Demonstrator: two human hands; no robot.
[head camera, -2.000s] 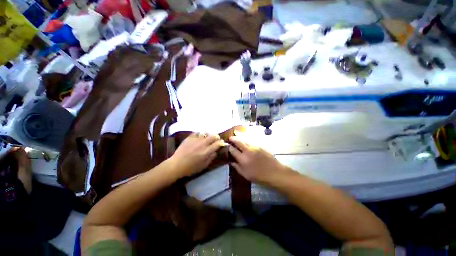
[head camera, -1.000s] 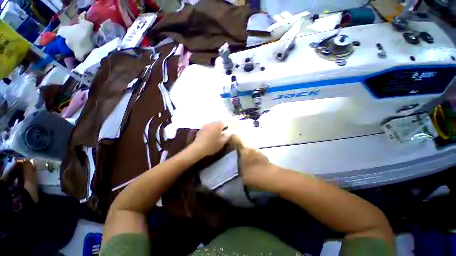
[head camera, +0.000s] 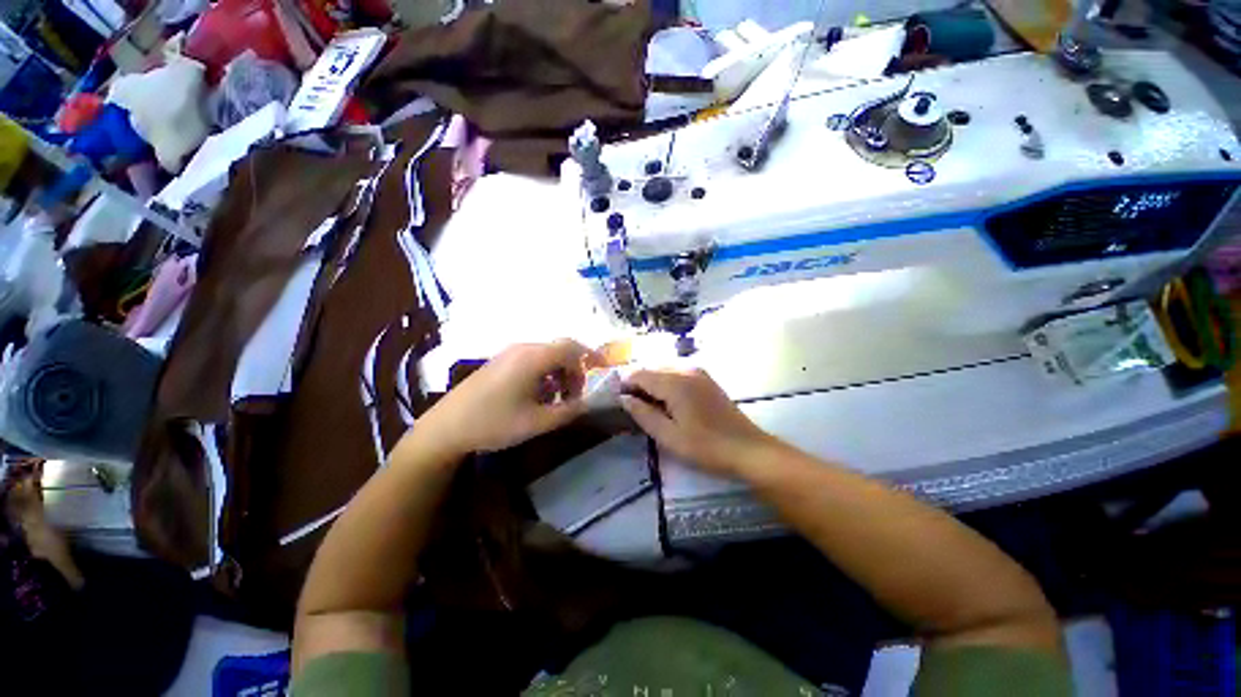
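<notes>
A brown garment panel (head camera: 334, 456) with white strips lies heaped left of the needle and hangs over the table's front edge. Smooth white pocketing (head camera: 510, 259) lies brightly lit behind my hands. My left hand (head camera: 510, 395) pinches the cloth's edge with thumb and fingers, just in front of the needle area. My right hand (head camera: 687, 415) holds a small pale part of the same cloth beside it, fingertips close to the left ones. The lockstitch sewing machine (head camera: 871, 225) stands right of and behind my hands. Glare hides the needle point.
The control panel (head camera: 1116, 225) is lit. A pale card (head camera: 1096, 343) and yellow-green loops (head camera: 1198, 324) lie at the table's right end. A ruler-like tape (head camera: 953, 477) runs along the front edge. A grey round device (head camera: 82, 388) stands left. Another person's arm (head camera: 41, 531) shows at far left.
The view has shifted, so the machine sits further left and higher. My fingers have closed together on the cloth edge, where a small pale piece now shows between them.
</notes>
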